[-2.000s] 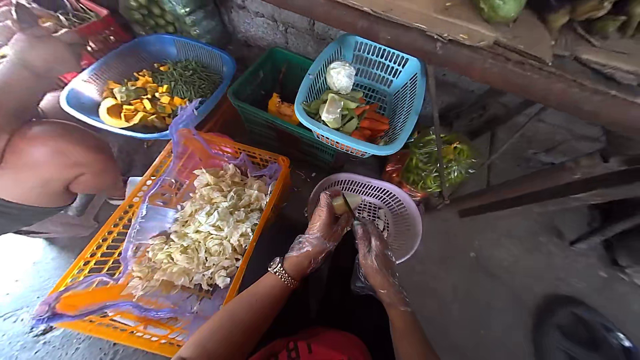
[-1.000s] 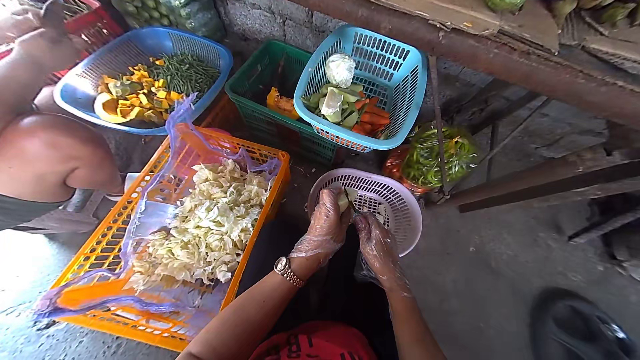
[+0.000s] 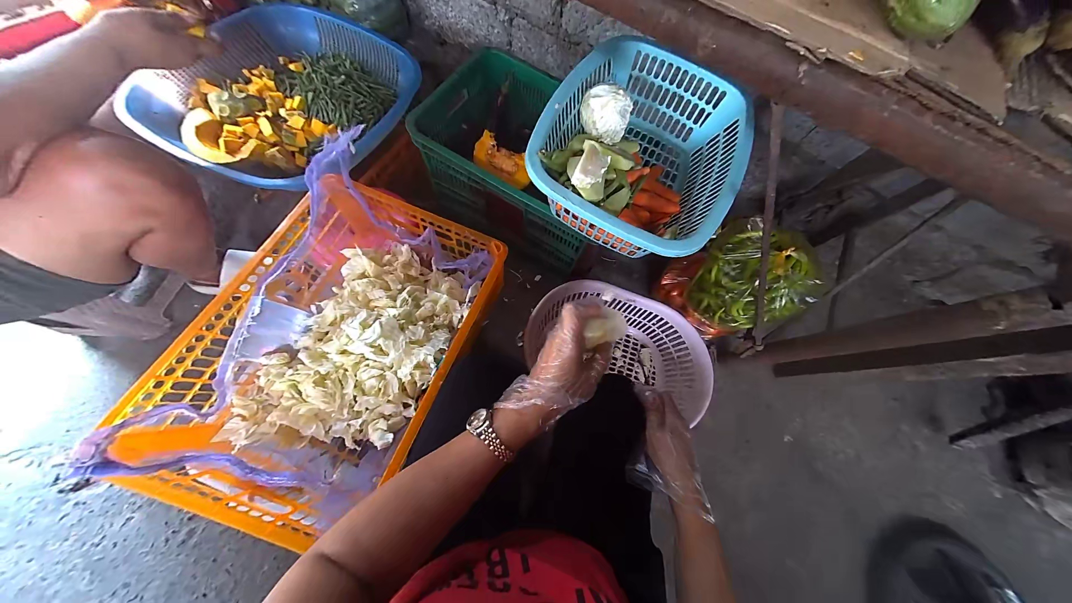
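Note:
My left hand (image 3: pixel 569 360), in a clear plastic glove with a watch at the wrist, holds a pale vegetable piece (image 3: pixel 605 328) over the pale purple basket (image 3: pixel 695 368). My right hand (image 3: pixel 668 431), also gloved, is at the basket's near right rim; its fingertips are partly hidden, and whether it holds anything cannot be told. A few pale scraps (image 3: pixel 645 360) lie in the basket. To the left, an orange crate (image 3: pixel 459 352) lined with purple mesh holds a heap of pale, shredded leafy vegetable (image 3: pixel 360 343).
A light blue basket (image 3: pixel 712 201) holds carrots, green pieces and a white head, beside a green crate (image 3: pixel 444 159). A blue basket (image 3: pixel 402 79) holds cut squash and green beans, near another person's arm and knee (image 3: pixel 100 201). Bagged green vegetables (image 3: pixel 745 285) lie under a table edge (image 3: pixel 837 75).
My hands were close together over the purple basket; now they are apart, the right one lower at the rim. The other person's arm has moved over the blue basket.

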